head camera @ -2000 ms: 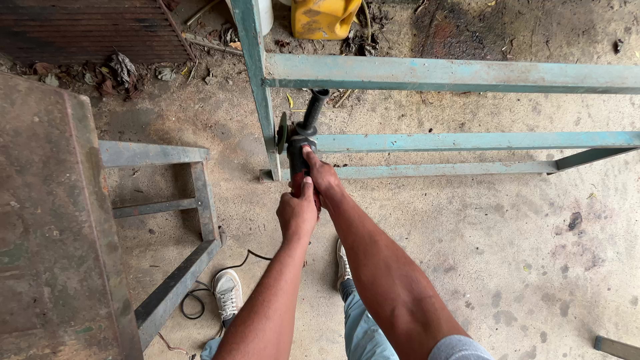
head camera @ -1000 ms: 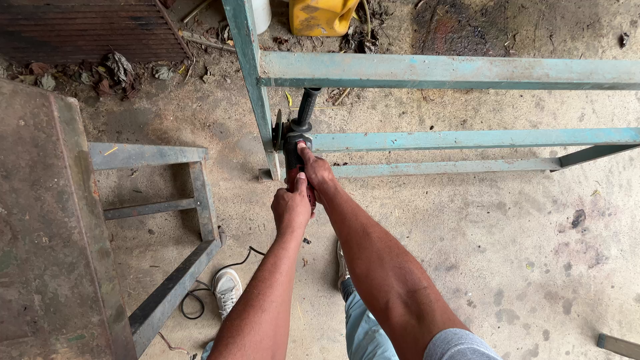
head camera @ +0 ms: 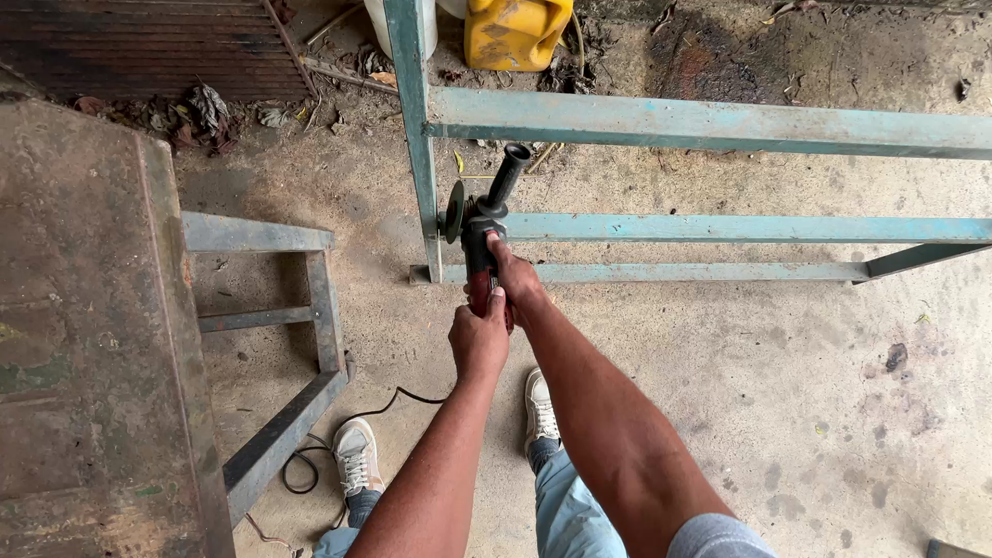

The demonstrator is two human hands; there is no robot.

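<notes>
Both my hands hold a red and black angle grinder (head camera: 482,246) in front of me. My left hand (head camera: 479,337) is wrapped round the rear of its body, thumb on top. Just ahead, my right hand (head camera: 511,271) grips the body from the right, its thumb near the grinder's head. A black side handle (head camera: 508,180) sticks up and away from the head, held by neither hand. The grinding disc (head camera: 455,212) is on the left side, at or close to the upright of the blue-green metal frame (head camera: 422,155); whether it touches cannot be told.
A rusty metal-topped table (head camera: 93,333) with grey legs stands at left. The frame's rails (head camera: 697,120) run off to the right. A yellow jerrycan (head camera: 515,35) and a white container (head camera: 403,27) are behind it. A black cord (head camera: 399,391) loops on the concrete near my shoes.
</notes>
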